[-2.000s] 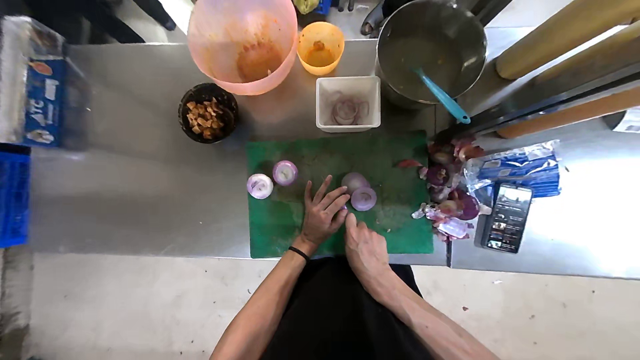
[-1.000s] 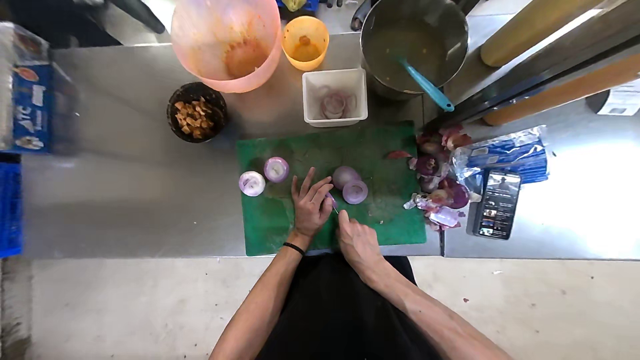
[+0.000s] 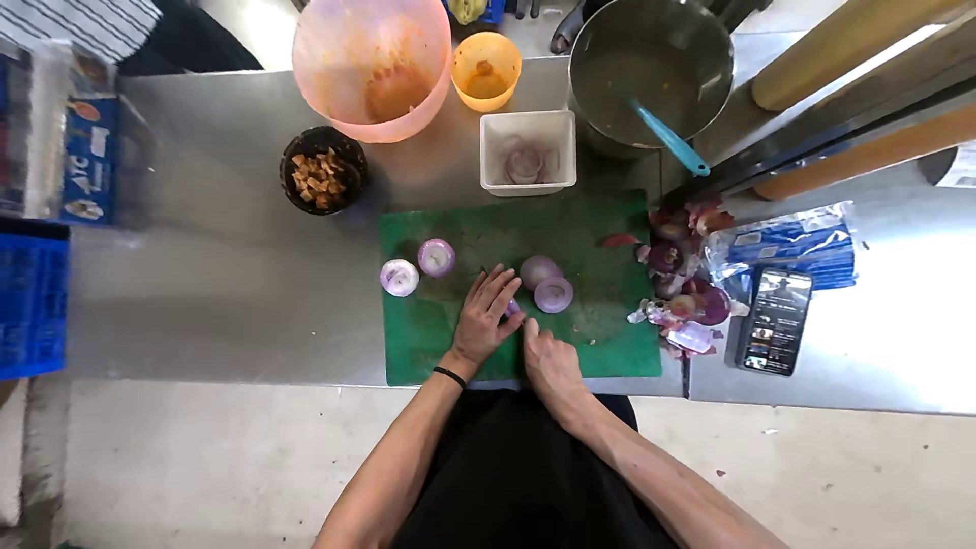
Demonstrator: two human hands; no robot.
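Observation:
My left hand (image 3: 486,314) presses on a piece of red onion (image 3: 512,308) on the green cutting board (image 3: 610,335), its fingers over the piece. Right beside it, my right hand (image 3: 550,357) is closed, apparently around a knife whose handle and blade are mostly hidden. Beyond the hands lie a peeled onion piece (image 3: 540,271) and, touching it, an onion slice (image 3: 553,294). Two cut onion halves (image 3: 436,258) sit on the board's left part. A white square tub (image 3: 528,184) behind the board holds onion rings.
Onion skins and whole red onions (image 3: 709,303) lie at the board's right edge, beside a phone (image 3: 775,321) and a blue packet (image 3: 793,244). Behind stand a steel pot (image 3: 652,69) with a blue-handled utensil, a pink tub (image 3: 371,69), an orange cup (image 3: 486,71) and a black bowl (image 3: 323,169).
Both hands stay close together at the onion. A person's striped clothing has come into view at the upper left.

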